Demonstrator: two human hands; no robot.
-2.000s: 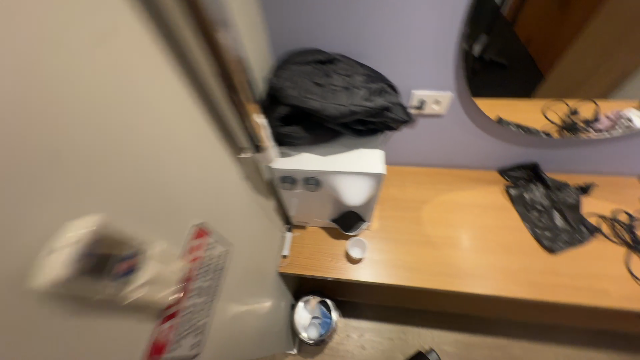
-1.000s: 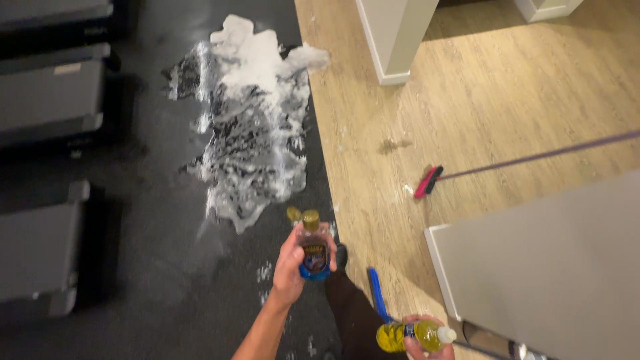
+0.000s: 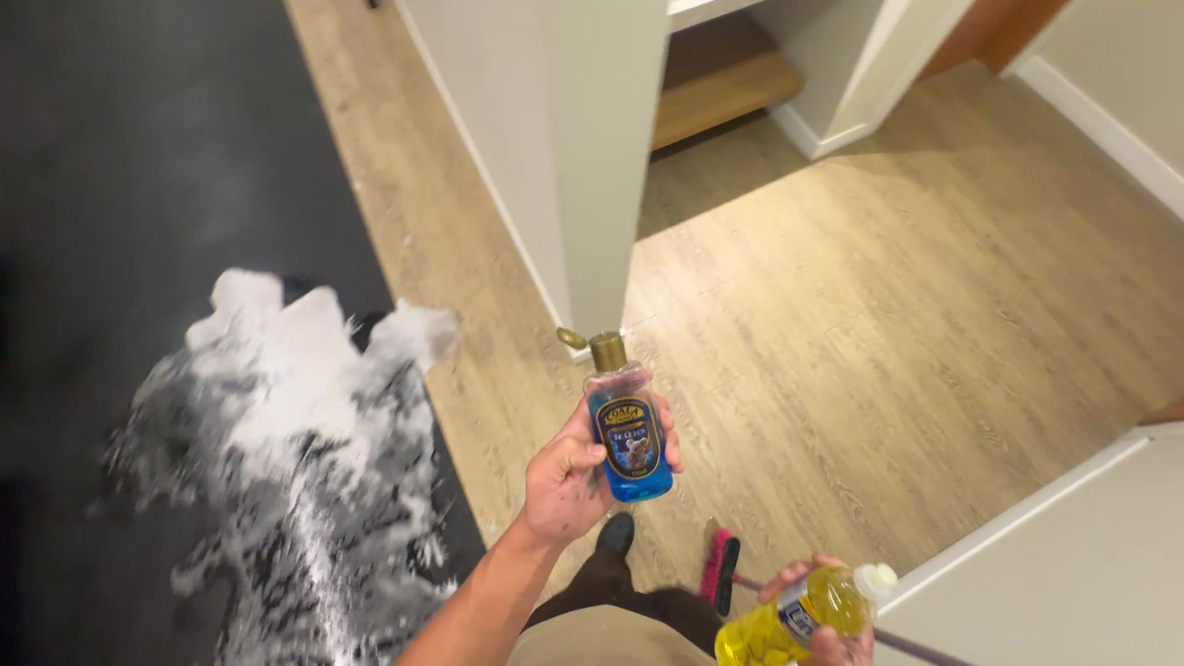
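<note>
My left hand point(image 3: 573, 476) holds a small clear bottle of blue liquid point(image 3: 633, 439) upright near the middle of the view; its gold flip cap point(image 3: 608, 351) is open. At the lower right, my right hand point(image 3: 837, 638) grips a bottle of yellow liquid point(image 3: 795, 620), tilted, with a white cap point(image 3: 875, 581). White foam point(image 3: 296, 379) is spread over the black floor on the left, and some of it reaches the wood-look floor.
A broom with pink bristles point(image 3: 719, 569) lies on the wood-look floor point(image 3: 832, 351) by my feet. A pale wall end point(image 3: 592, 185) stands ahead, with a wooden shelf point(image 3: 731, 102) behind it. A light panel point(image 3: 1064, 564) is at the lower right.
Two seconds ago the view showed a desk and a wall mirror, with no bottles in hand. Since one second ago the view has turned right; both hands still hold the same bottles.
</note>
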